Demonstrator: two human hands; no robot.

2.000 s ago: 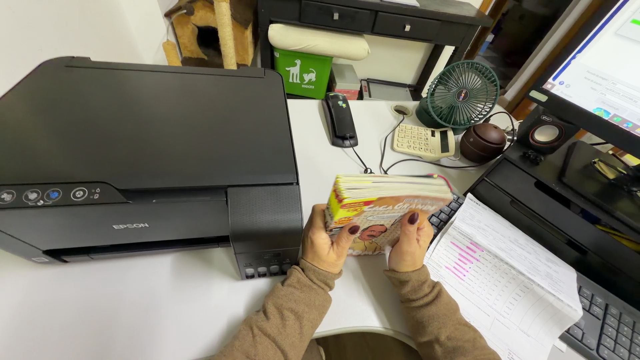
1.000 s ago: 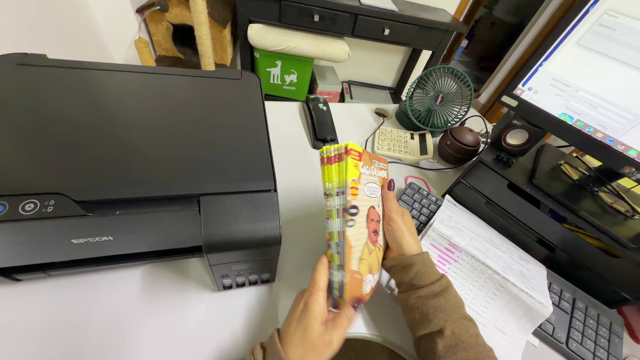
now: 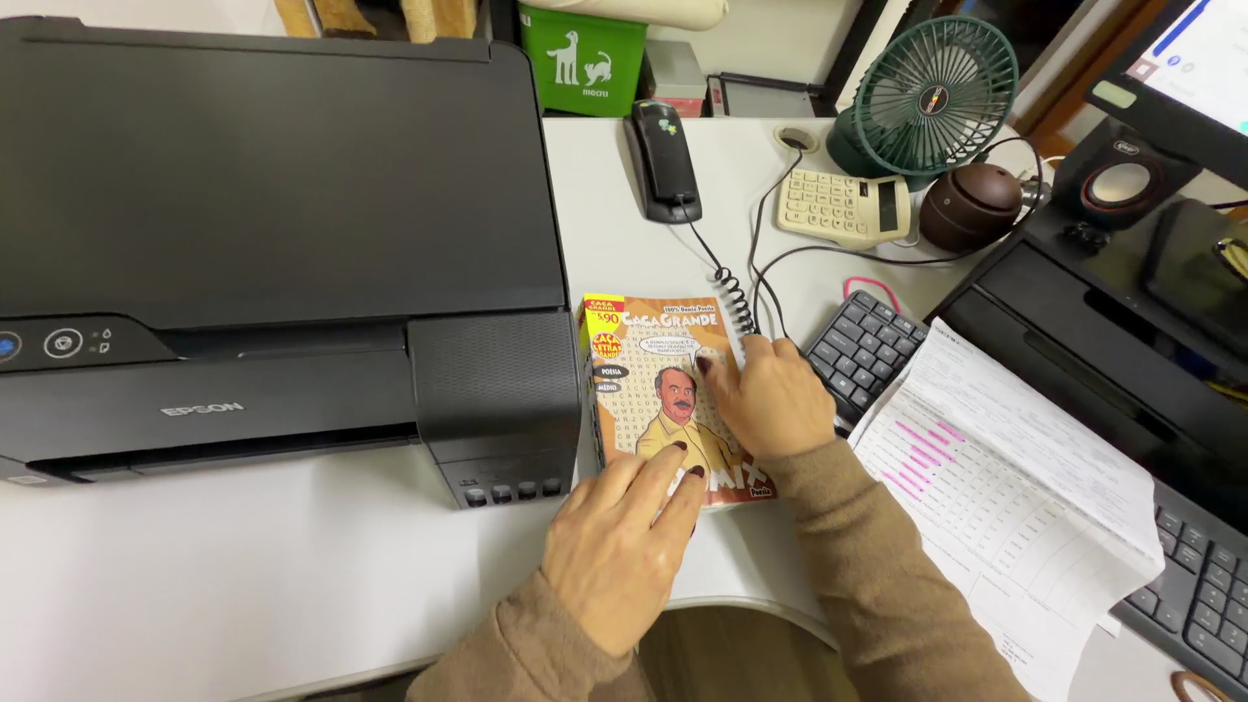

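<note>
A stack of word-search puzzle magazines (image 3: 673, 390) lies flat on the white desk, cover up, just right of the black Epson printer (image 3: 495, 390). The top cover is orange with a drawn figure in a yellow shirt. My left hand (image 3: 624, 531) rests with spread fingers on the cover's lower edge. At the stack's right edge is my right hand (image 3: 770, 398), its thumb over the cover and its other fingers along the side, partly hidden. Neither hand visibly lifts the stack.
Right of my right hand are a black keyboard (image 3: 863, 346) and printed sheets with pink marks (image 3: 1004, 497). Behind stand a corded phone (image 3: 665, 161), a calculator (image 3: 843, 207), a green fan (image 3: 931, 97) and a brown round device (image 3: 970, 207). Coiled cable runs beside the stack. A monitor is at upper right.
The magazines, held up between both hands in the earlier frames, now lie flat on the desk beside the printer. My hands have loosened around them and rest on the cover and edge.
</note>
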